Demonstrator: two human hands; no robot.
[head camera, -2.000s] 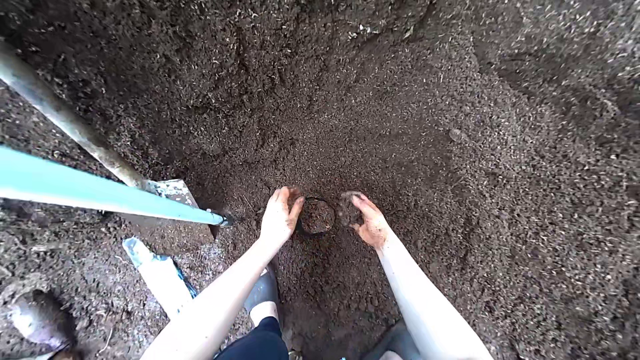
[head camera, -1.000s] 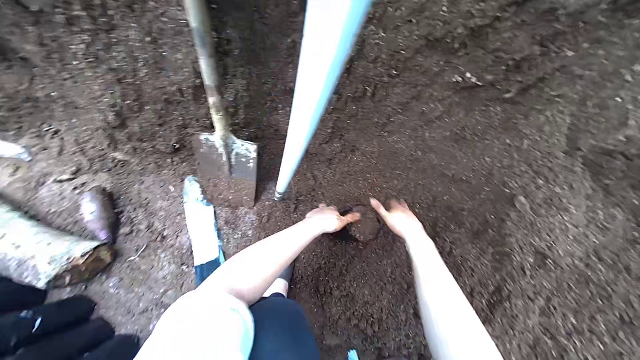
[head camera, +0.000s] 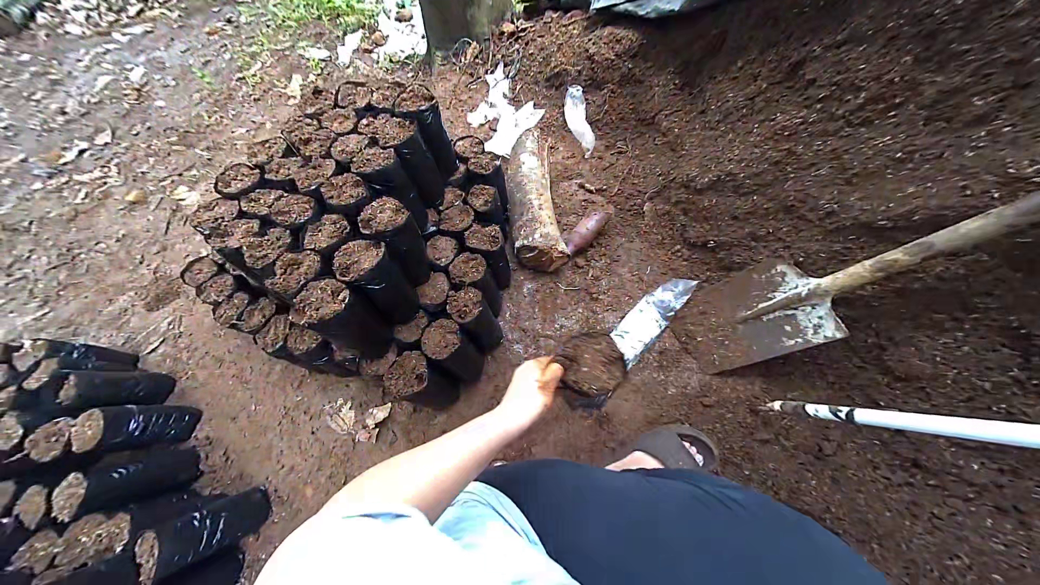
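My left hand (head camera: 533, 388) grips the rim of a soil-filled black plastic nursery bag (head camera: 593, 366), held just above the ground in front of my knees. Dark soil shows in its round mouth. Right beside it lies a flat clear plastic bag (head camera: 654, 317). To the left, many upright black bags filled with soil (head camera: 382, 276) stand packed together, the nearest ones a short way from my left hand. My right hand is out of view.
A spade (head camera: 780, 317) rests on the soil at the right, above a white pole (head camera: 918, 424). A short log (head camera: 532, 203) lies beside the standing bags. More filled bags (head camera: 146, 471) lie on their sides at the lower left. A soil heap (head camera: 812, 146) rises at the upper right.
The view has swung far to the left, onto the standing bags. Both hands were around a bag's mouth at the soil; now my left hand holds a filled bag, and my right hand has left the view.
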